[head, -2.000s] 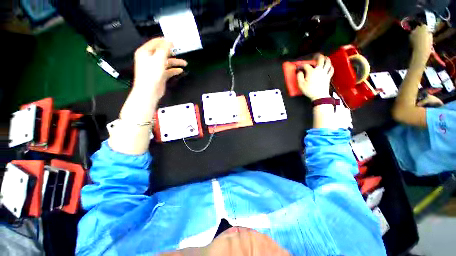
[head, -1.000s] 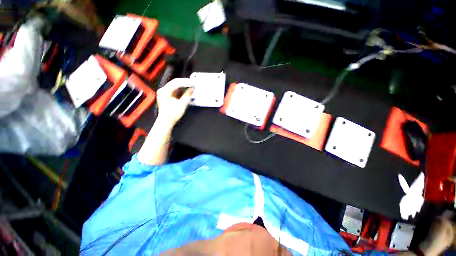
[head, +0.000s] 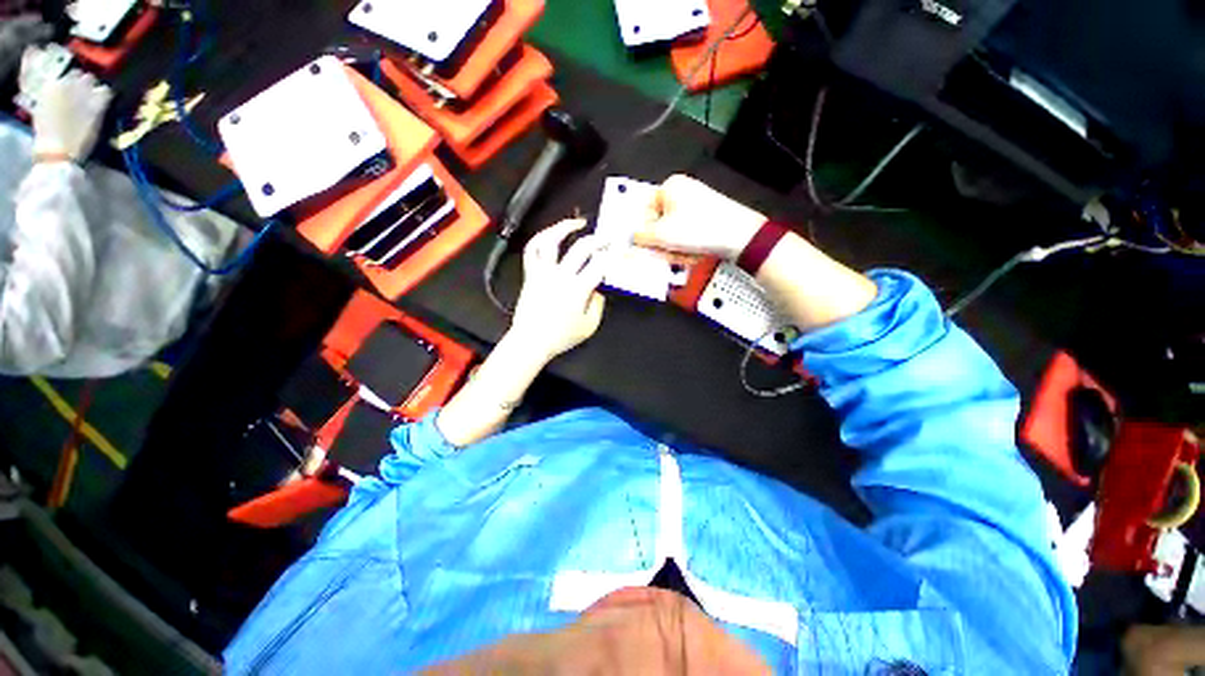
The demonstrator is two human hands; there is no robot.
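A white square unit [head: 632, 273] with dark corner dots lies in front of me at the left part of the black bench. My left hand [head: 562, 284] is at its left edge, fingertips on it. My right hand [head: 694, 218] has its fingers bunched over the unit's upper right part; whether they pinch its edge or something thin on it is hidden. A second white unit with a vent pattern [head: 743, 306] sits on red foam just right of it, partly behind my right forearm, with a thin looped lead.
A black barcode scanner [head: 539, 178] lies left of my hands. Red foam blocks with units [head: 430, 238] stand further left. A black mouse [head: 1092, 429] and red tape dispenser [head: 1139, 489] are at right. A black printer [head: 978, 66] stands behind. Another person's gloved hand [head: 69, 108] is upper left.
The view has swung left. My right hand has come from the right side to the leftmost unit, where my left hand still is. The unit now sits tilted between both hands.
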